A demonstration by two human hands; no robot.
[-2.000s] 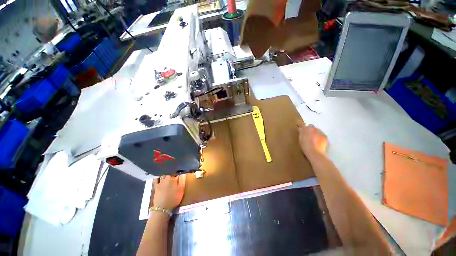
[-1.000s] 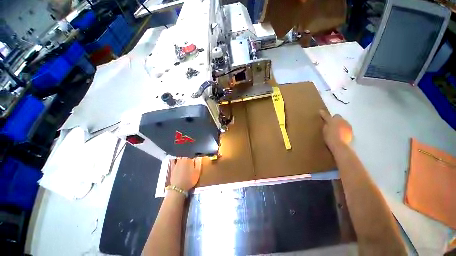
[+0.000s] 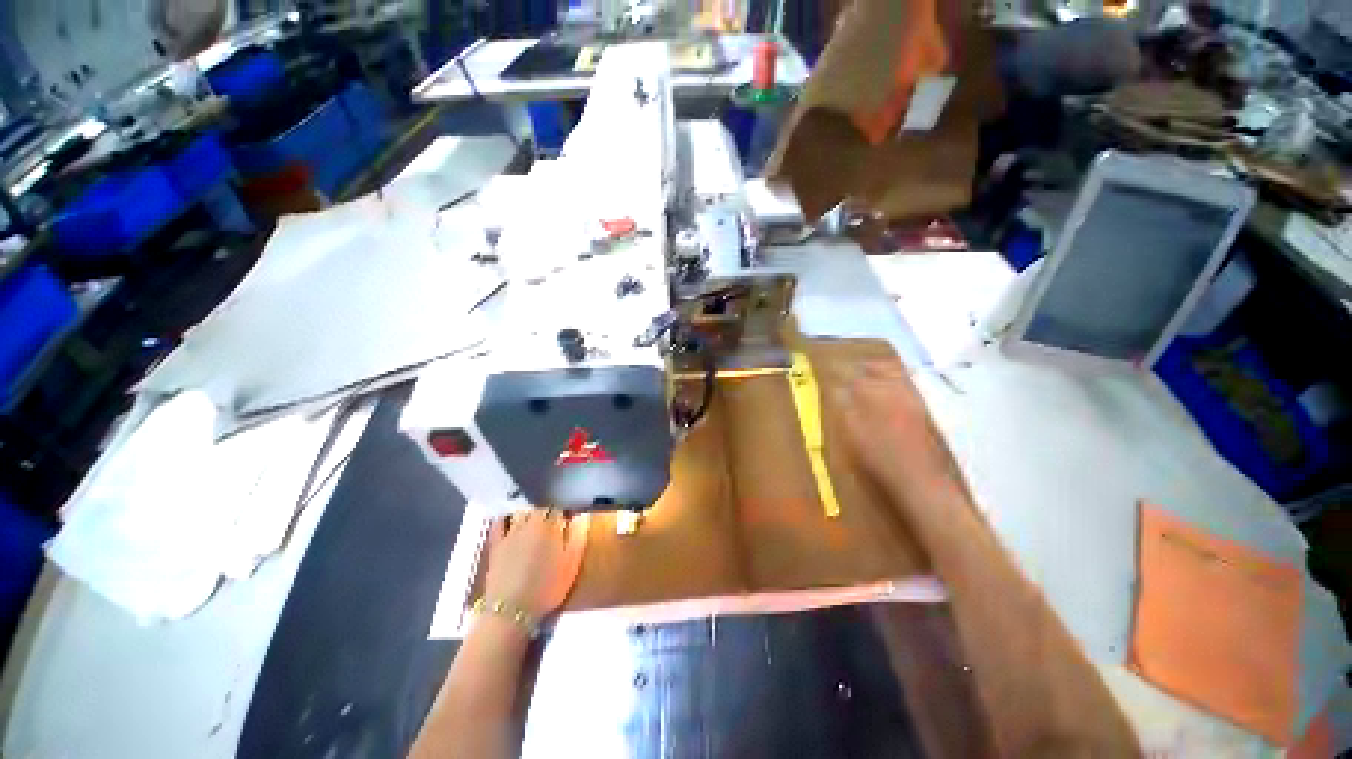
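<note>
A brown bag panel [image 3: 786, 556] lies flat under the head of the white sewing machine [image 3: 570, 445], on a pale template sheet [image 3: 697, 605]. A yellow clamp arm [image 3: 811, 433] rests on the panel right of its centre line. My left hand [image 3: 528, 561] lies on the panel's left front corner beside the machine head, its fingertips partly hidden by the head. My right hand [image 3: 890, 426] is over the panel's right part, near the back; it is blurred, so whether it grips the edge cannot be told.
An orange pocket piece [image 3: 1219, 620] lies on the white table at right. A control screen [image 3: 1134, 260] stands at right rear. Pale sheets [image 3: 186, 497] lie left of the machine. A dark and shiny bed plate [image 3: 727, 690] is in front. A brown piece [image 3: 875, 141] hangs behind.
My right hand has moved inward from the panel's right edge to over the panel. My left hand stays at the left front corner. The camera view has shifted, showing more background.
</note>
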